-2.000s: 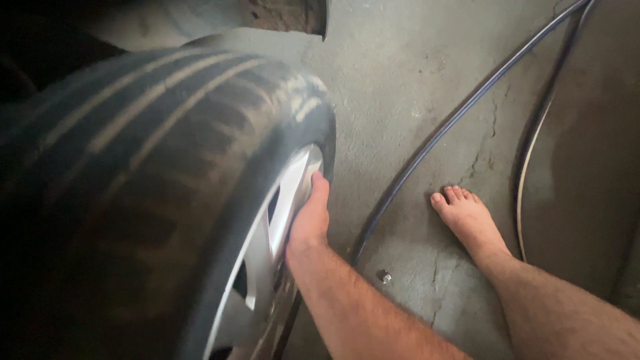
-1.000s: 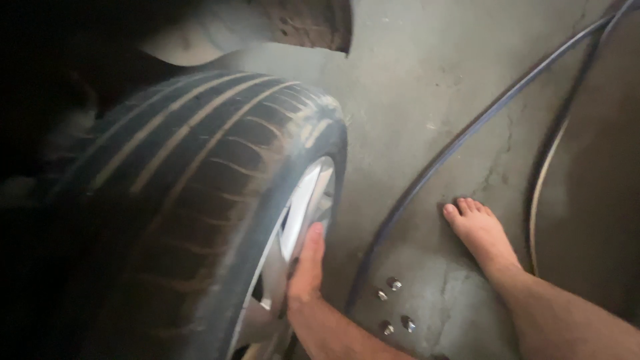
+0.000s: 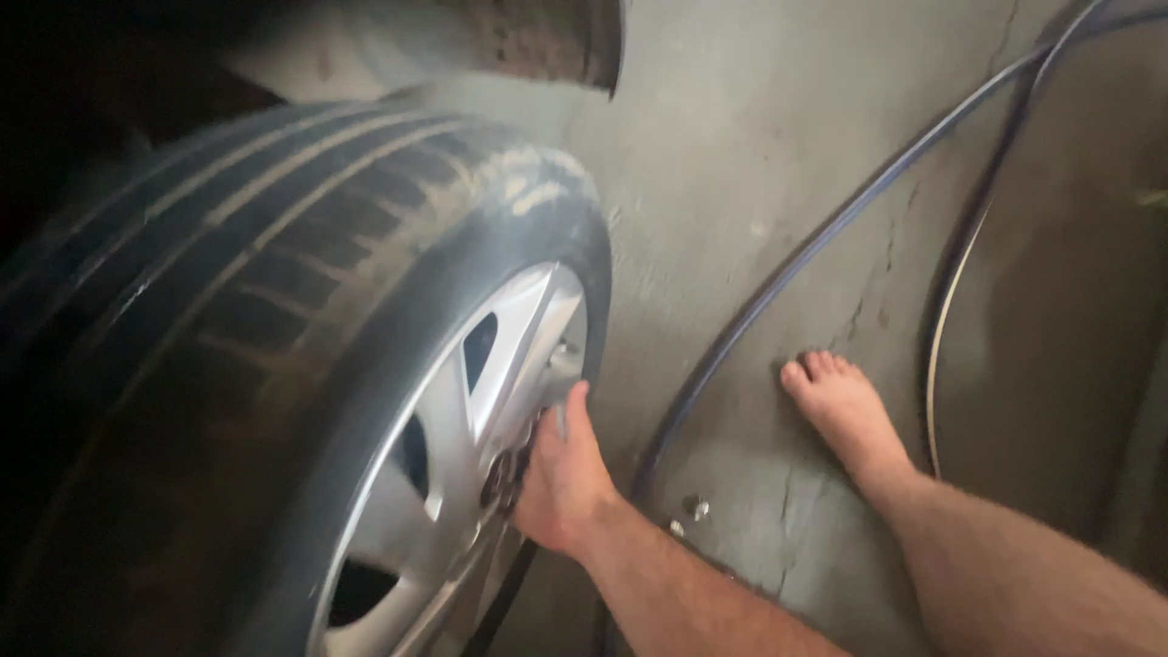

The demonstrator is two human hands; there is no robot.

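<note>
A car wheel fills the left half of the view, its dusty black tire [image 3: 301, 301] around a silver alloy rim [image 3: 447, 456] with several spokes. My right hand [image 3: 566, 474] is at the hub side of the rim, thumb pointing up, fingertips hidden beyond the palm. Whether it grips something small there cannot be made out. Two shiny lug nuts [image 3: 698, 507] lie on the concrete floor just right of my forearm. My left hand is out of view.
A bare foot [image 3: 844, 401] stands on the floor at the right. A bluish hose [image 3: 803, 255] curves between foot and wheel, and a second stretch [image 3: 949, 274] runs beyond the foot. Dark vehicle bodywork with a fender edge [image 3: 557, 46] hangs above the tire.
My right hand has moved from the rim's outer part towards the hub. More of the spokes show now. The view has shifted.
</note>
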